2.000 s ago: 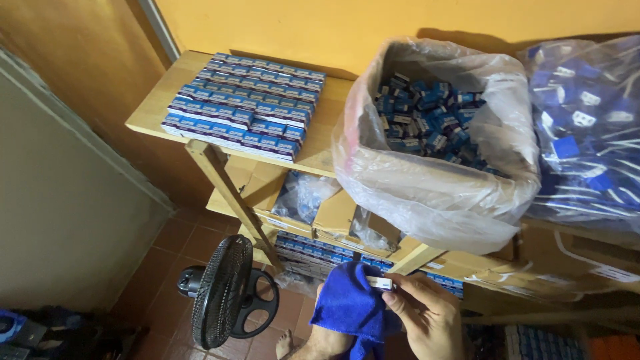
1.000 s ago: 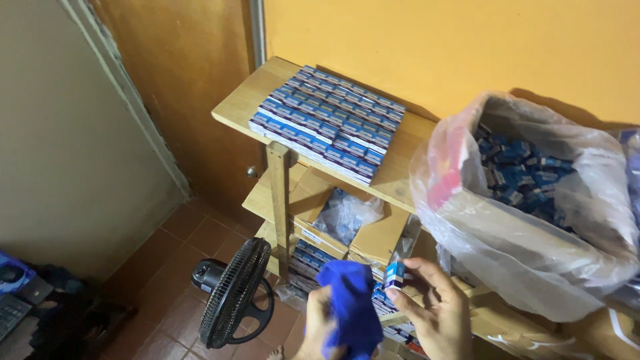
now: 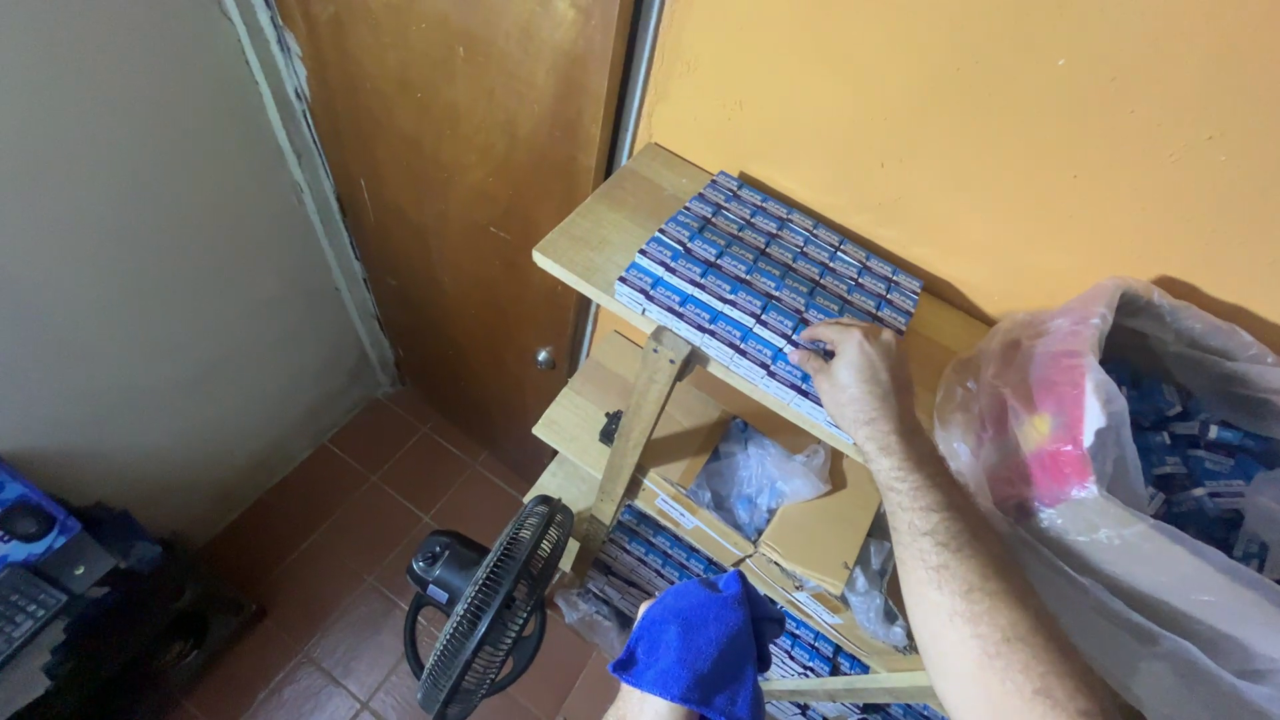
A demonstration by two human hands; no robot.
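Rows of small blue and white boxes (image 3: 740, 270) lie packed side by side on the top board of a wooden shelf (image 3: 610, 230). My right hand (image 3: 850, 365) reaches over their front right part, thumb and fingers pinched on a small box at the front rows; the fingers hide most of it. Lower down, my left hand (image 3: 645, 610) is mostly covered by a blue cloth (image 3: 700, 645), which it holds. To the right stands a plastic-lined container (image 3: 1000, 450) with a heap of loose small blue boxes (image 3: 1200, 460).
A black fan (image 3: 500, 610) stands on the tiled floor left of the shelf. Lower shelves hold an open cardboard box (image 3: 820, 540) with clear plastic bags (image 3: 760, 480) and more rows of blue boxes. A wooden door (image 3: 460, 200) and an orange wall (image 3: 950, 130) are behind.
My right hand, which held a small box beside the blue cloth, has moved up to the rows on the top shelf. The view has swung toward the door.
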